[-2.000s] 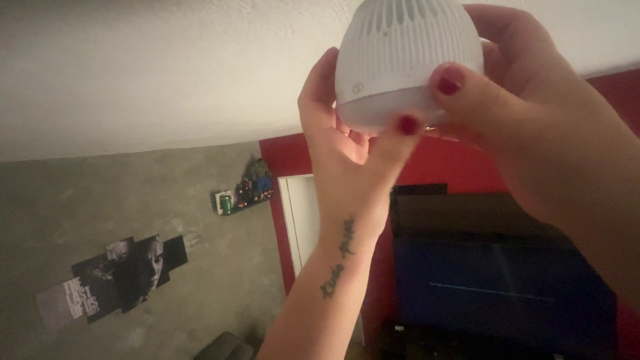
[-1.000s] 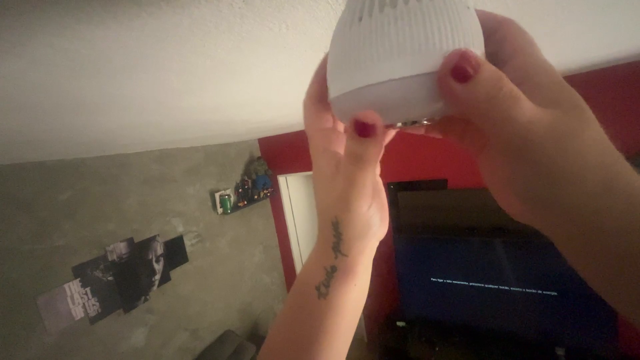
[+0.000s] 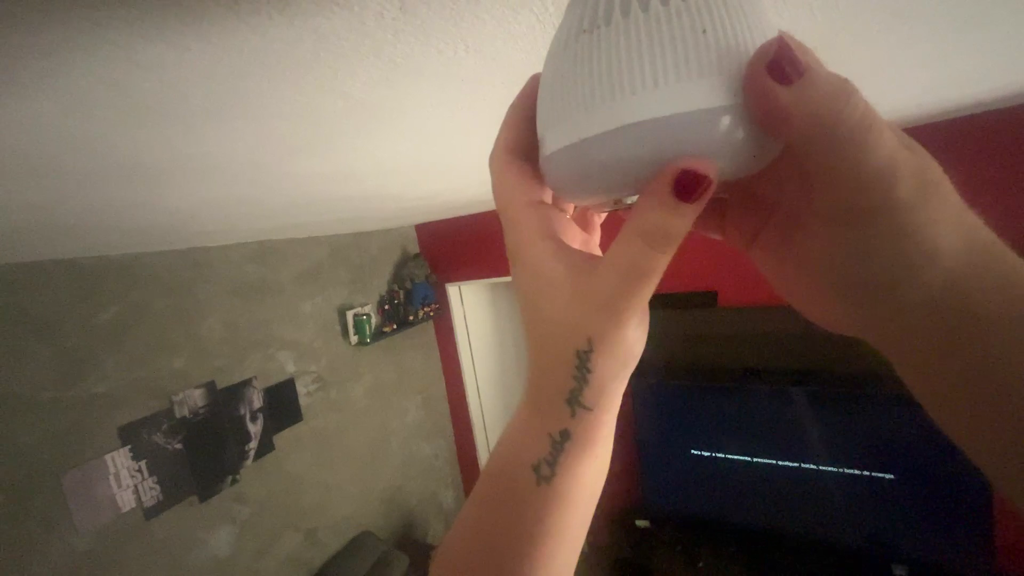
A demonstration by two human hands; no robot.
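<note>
A white ribbed plastic housing (image 3: pixel 640 88), probably a light fixture, fills the top middle of the view near the ceiling. Slots show on its upper part, and a smooth paler band rings its lower edge. My left hand (image 3: pixel 592 232) holds it from the left and below, thumb against the lower band. On the right side my right hand (image 3: pixel 832 160) grips it, with the thumb pressed on the ribbed wall near the band. Its top is cut off by the frame, and what lies under its rim is mostly hidden by my fingers.
Overhead is a white textured ceiling (image 3: pixel 240 120). A television (image 3: pixel 800 448) with a line of writing stands below right, before a red wall. A white door (image 3: pixel 492 360) is behind my left arm. The grey wall holds a small shelf (image 3: pixel 400 330) of figures and a panelled picture (image 3: pixel 232 440).
My left thumb has moved right along the lower edge of the white housing since one second ago. Both hands have stayed on the housing. Writing on the television is clearer than two seconds ago.
</note>
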